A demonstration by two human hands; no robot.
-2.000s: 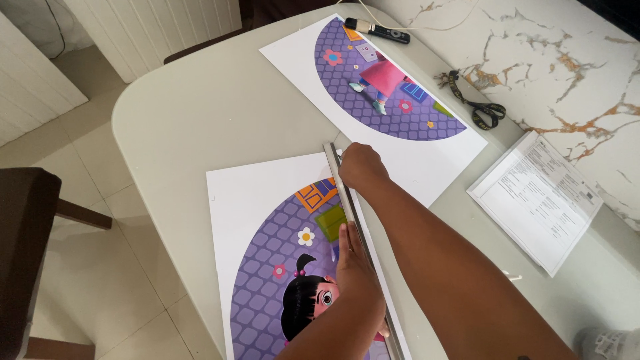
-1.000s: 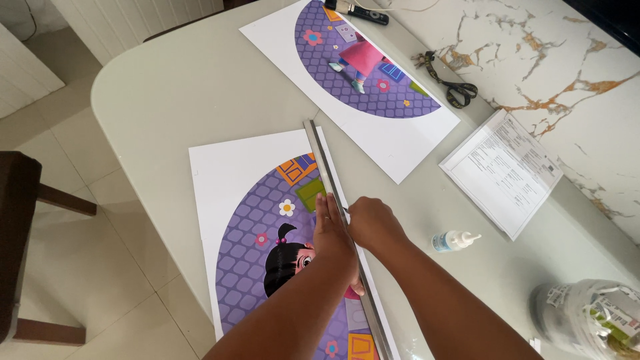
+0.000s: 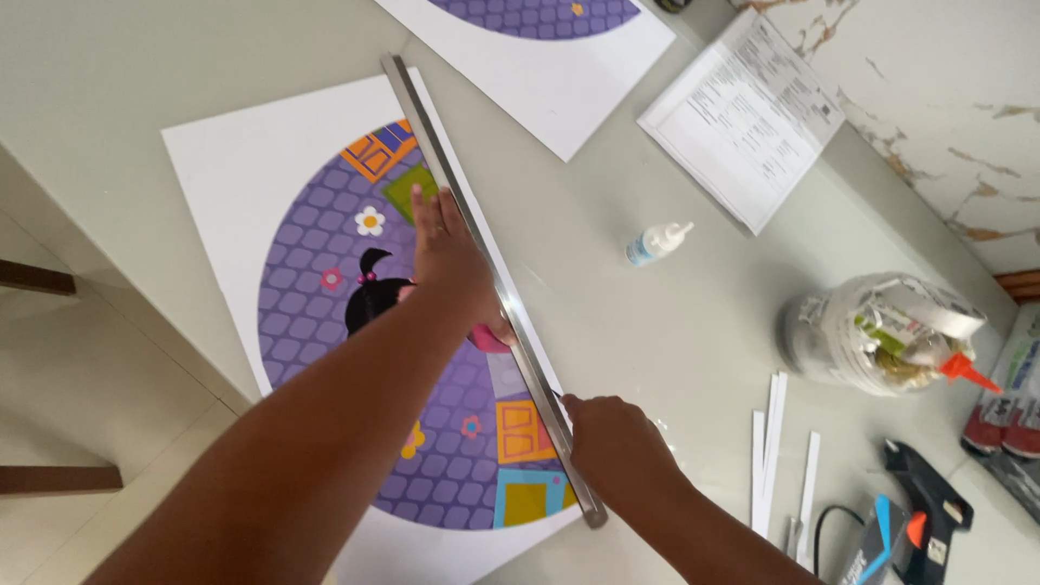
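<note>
A white sheet with a printed purple half-round cartoon picture lies on the pale table. Along the print's straight edge lies a metal ruler, slanting from upper left to lower right. My left hand presses on the print and the ruler with its fingers spread. My right hand is closed around a small tool at the ruler's right side, near its lower part; only a thin dark tip shows, so I cannot tell its kind. A second printed sheet lies above, partly out of view.
To the right are a small glue bottle, a sleeve of printed papers and a clear tub of supplies. White strips and a black glue gun lie at the lower right. The table's edge runs along the left.
My right hand has moved down along the ruler, from near its top end to its lower part. My left hand still presses on the print and ruler. The view has shifted downward.
</note>
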